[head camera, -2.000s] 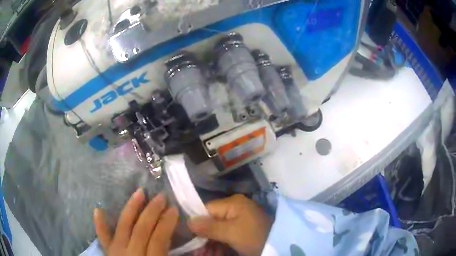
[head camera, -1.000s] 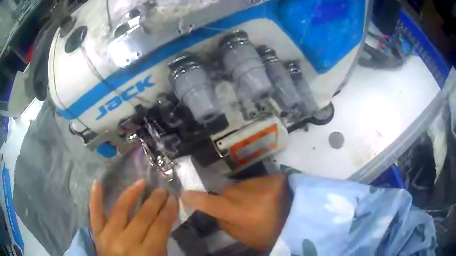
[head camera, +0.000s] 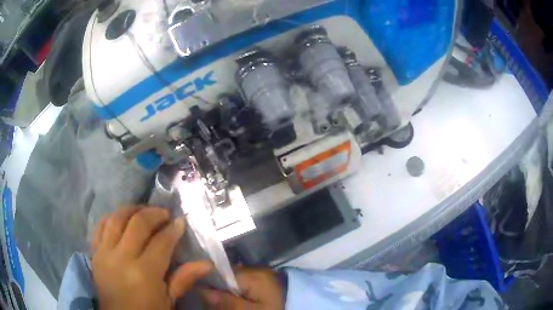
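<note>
The grey cloth spreads left of the needle of the white and blue overlock machine. My left hand lies on the cloth below the presser foot, fingers bent and thumb toward the strip; the cloth part under it is mostly hidden. A narrow white strip runs from near the foot down to my right hand. My right hand holds its lower end at the bottom edge, partly cut off. The bright needle plate shows uncovered, with the dark front cover to its right.
The guard with an orange-framed label and grey tension knobs are above the cover. The white table has a scale along its front edge. A blue basket stands below right, beside grey and white cloth.
The cloth and strip have moved off the needle plate, uncovering it and the front cover. My right hand has moved down and left with the strip. My left hand has shifted slightly and its fingers have bent.
</note>
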